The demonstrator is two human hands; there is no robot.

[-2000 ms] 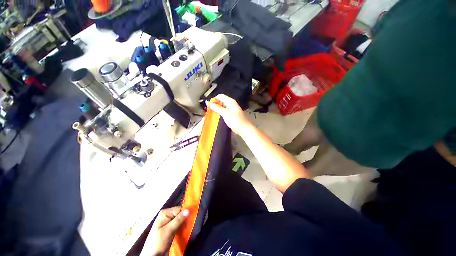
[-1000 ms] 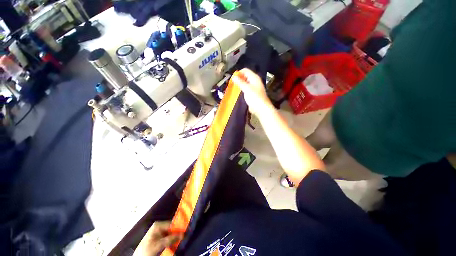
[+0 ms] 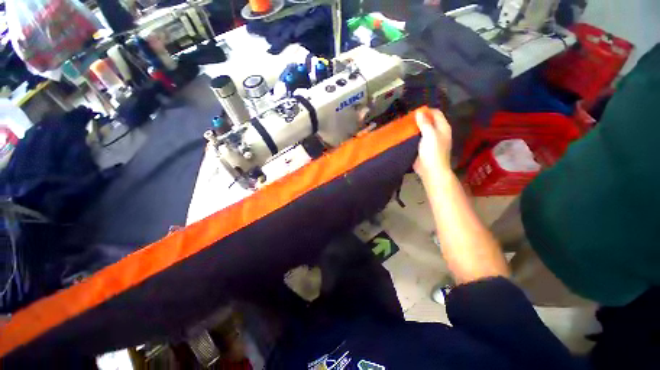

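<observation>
A long orange strip (image 3: 246, 214) runs along the top edge of a dark garment panel (image 3: 289, 238). It is stretched from the lower left edge of the picture up to my right hand (image 3: 433, 141), which is closed on the strip's upper right end. My left hand is not in the picture; the strip's left end runs out at the left edge. The cream-white JUKI sewing machine (image 3: 340, 112) stands behind the strip. The strip and panel hide the front part of the machine table (image 3: 210, 189).
A dark cloth (image 3: 145, 173) covers the left side. Red crates (image 3: 499, 184) stand at right, one holding a white item. A person in a green top (image 3: 608, 209) is close at right. Thread cones (image 3: 304, 74) stand behind the machine. A floor arrow (image 3: 382, 246) shows below.
The orange strip has gone from steep to a long shallow diagonal, pulled out to the left. My left hand has left the picture. The view has shifted, so the machine sits farther right.
</observation>
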